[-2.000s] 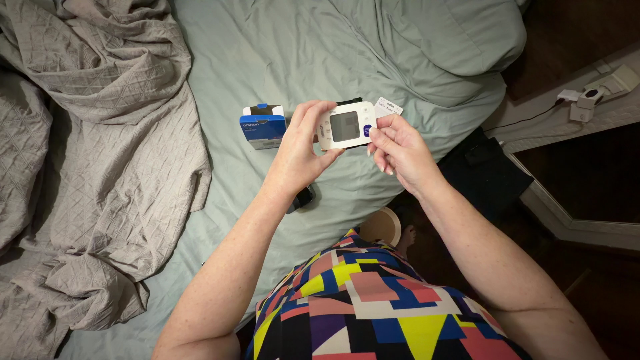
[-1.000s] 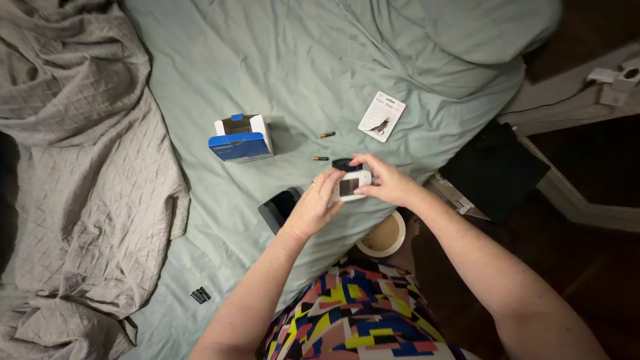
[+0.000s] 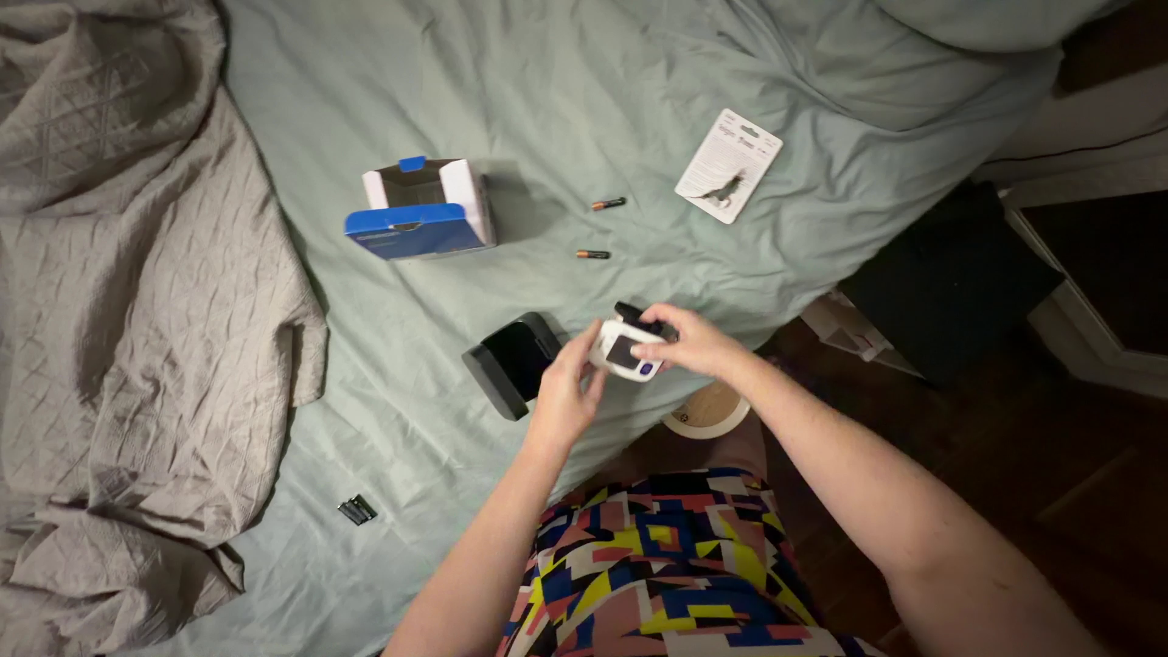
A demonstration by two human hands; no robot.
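Between my two hands is a white wrist blood pressure monitor [image 3: 621, 352] with a dark screen, a blue button and a black cuff [image 3: 637, 317]. My left hand [image 3: 571, 383] grips its left side. My right hand [image 3: 689, 342] holds the right side, thumb over the screen. Just left of my left hand lies an open black case [image 3: 513, 365]. Two batteries, one [image 3: 609, 203] above the other [image 3: 593, 255], lie on the sheet beyond the monitor. A battery blister card [image 3: 730, 166] lies at the upper right.
An open blue and white box [image 3: 420, 224] stands on the green bedsheet. Several dark batteries [image 3: 357, 509] lie together at the lower left. A grey quilted blanket [image 3: 155, 274] covers the left side. Past the bed's right edge are a round stool-like object [image 3: 707, 412] and a black bag-like object [image 3: 944, 274].
Two seconds ago my hands held the monitor farther up, near the blue box and over the card. They are now lower, beside the black case. The view has shifted.
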